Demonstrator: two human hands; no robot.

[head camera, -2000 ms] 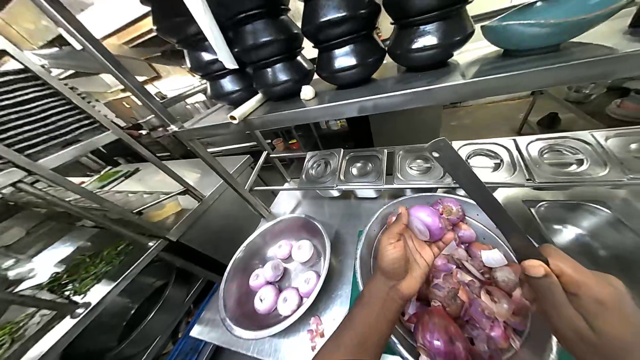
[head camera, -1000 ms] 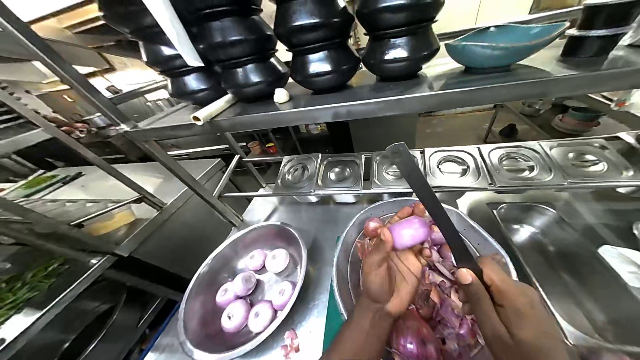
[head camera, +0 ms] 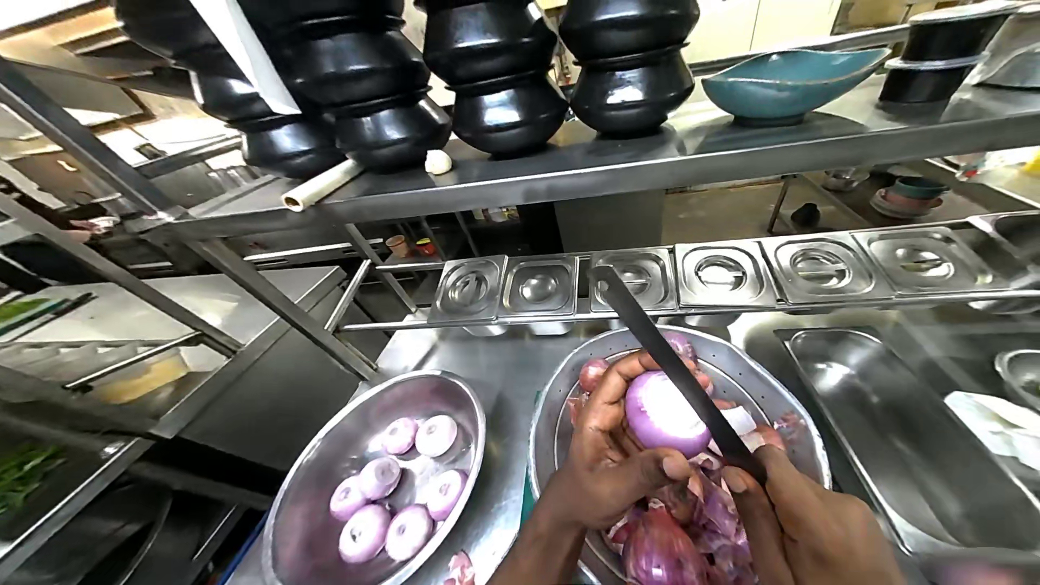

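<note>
My left hand [head camera: 609,455] holds a peeled red onion [head camera: 668,413] above a perforated metal colander [head camera: 561,382]. The handle end of a long dark-bladed knife [head camera: 666,357] is in my right hand [head camera: 812,520], its blade slanting up and left in front of the onion. Loose onion skins [head camera: 719,520] and an unpeeled red onion [head camera: 662,548] lie in the colander below my hands. To the left, several peeled onions [head camera: 409,531] rest in a steel bowl [head camera: 284,508].
Lidded steel containers [head camera: 540,284] line the back of the counter. Above them, a steel shelf [head camera: 569,183] carries stacked black pots [head camera: 508,114] and a teal bowl [head camera: 788,85]. A rectangular steel pan [head camera: 902,439] lies at the right, with a wire-like rack of shelving [head camera: 268,296] at the left.
The onion in my left hand now shows a pale cut face toward the knife. The knife remains in my right hand. The peeled onions stay in the left bowl.
</note>
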